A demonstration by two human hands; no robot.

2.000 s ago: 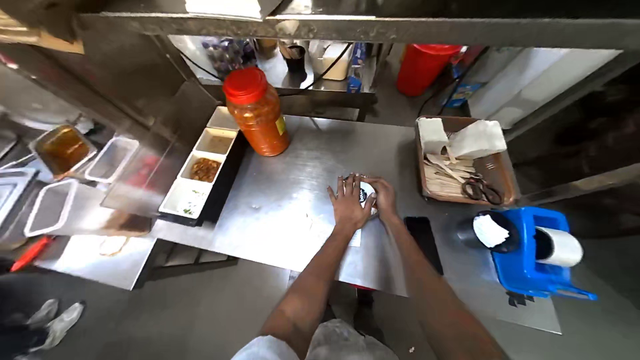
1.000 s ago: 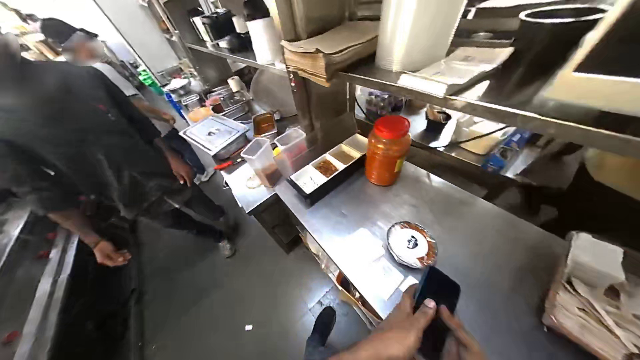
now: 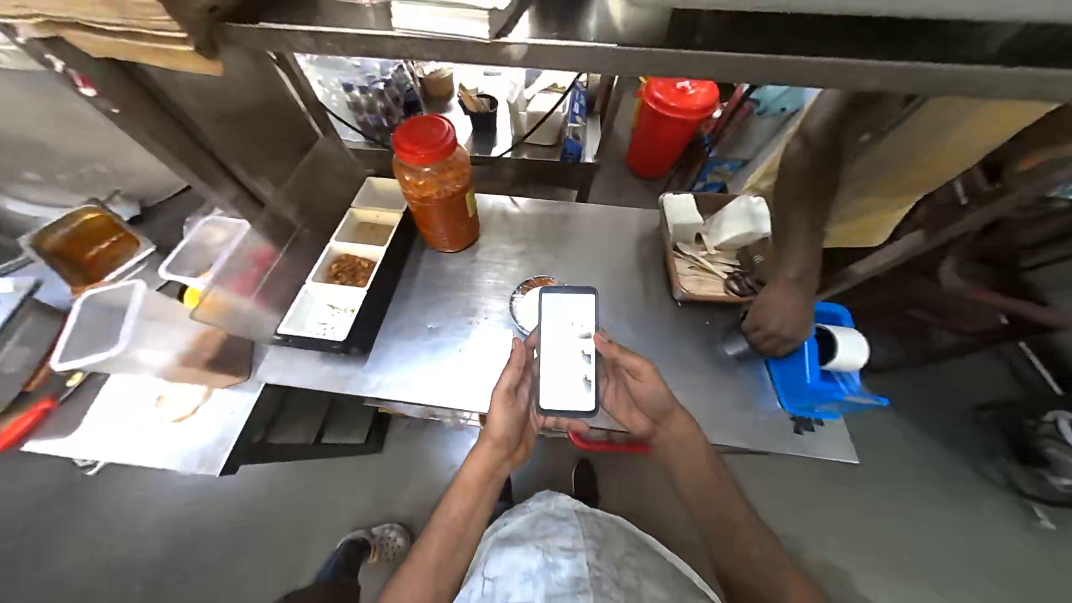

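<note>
A smartphone [image 3: 569,352] with a lit white screen is held upright over the steel counter's front edge. My left hand [image 3: 512,402] grips its left side, and my right hand [image 3: 632,387] holds the right side with the thumb at the screen's edge. Behind the phone sits a small round foil-rimmed container [image 3: 525,306] with a white top, partly hidden by the phone. Further back stands a plastic jar [image 3: 437,188] with a red lid and orange-red contents. Beside it, left, a black rack holds several white tubs [image 3: 350,270] of condiments.
Another person's hand [image 3: 779,318] reaches in from the right, over a metal cup [image 3: 737,342] by a blue tape dispenser [image 3: 808,377]. A box [image 3: 677,280] holds napkins, wooden cutlery and scissors. Clear plastic containers [image 3: 134,335] stand at left. A steel shelf [image 3: 586,54] crosses above.
Both hands, earlier on the small round container, now hold the phone, which lay on the counter at first. Another person's arm has come in at right. The view has swung left and back.
</note>
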